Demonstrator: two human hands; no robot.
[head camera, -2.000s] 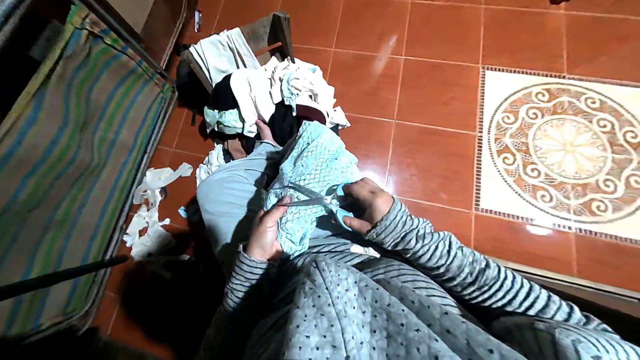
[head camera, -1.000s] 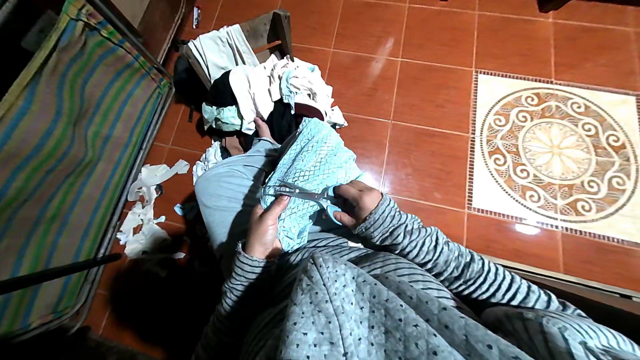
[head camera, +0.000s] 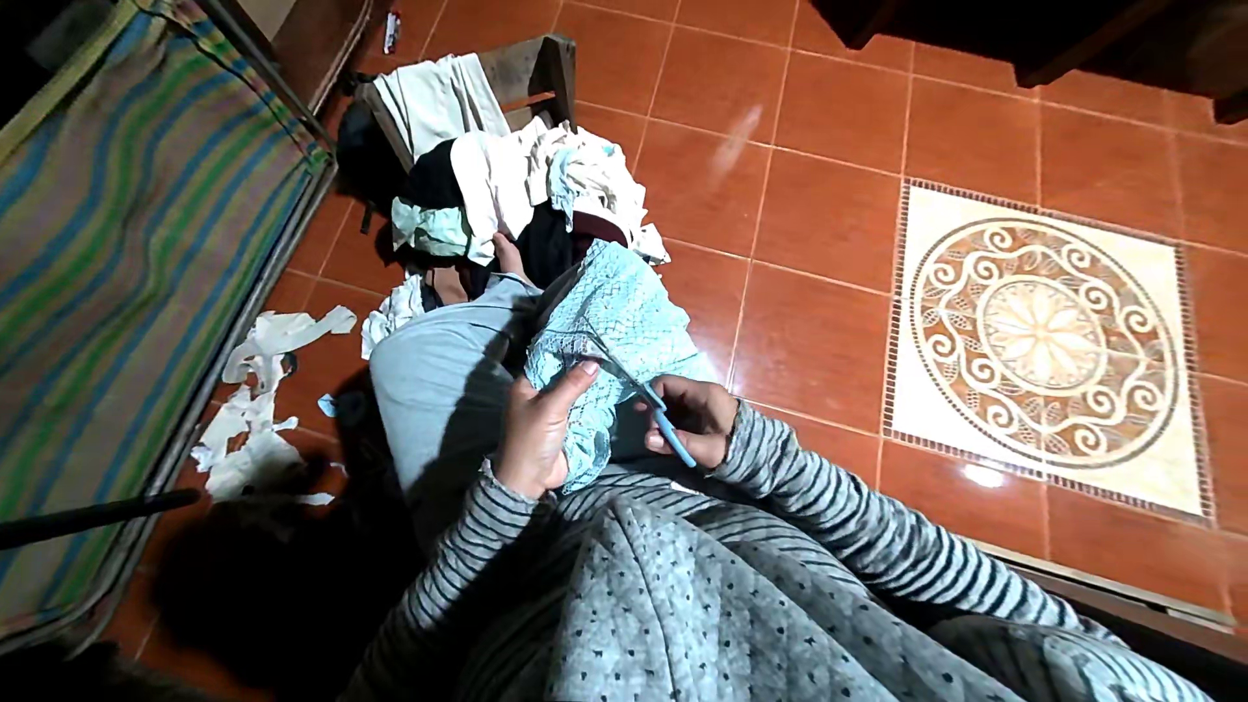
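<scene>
A light blue patterned cloth (head camera: 639, 297) lies over my lap and hangs toward the floor side. My left hand (head camera: 546, 424) grips its near left edge, thumb on top. In my right hand (head camera: 694, 419) is a pair of scissors with blue handles (head camera: 668, 429), their blades pointing up and left over the cloth. How far the blades are apart is hard to tell. Part of the cloth's far end touches the heap of garments.
A wooden chair (head camera: 556, 83) bears a heap of white, black and mint garments (head camera: 497, 185). White scraps (head camera: 258, 458) lie on the tiled floor at left, beside a striped fabric panel (head camera: 127, 253). Dark wooden furniture (head camera: 1121, 39) stands at top right.
The scissors have turned from lying nearly level across the cloth to a steep slant, handles toward me. My right hand has turned with them. My left hand still grips the cloth.
</scene>
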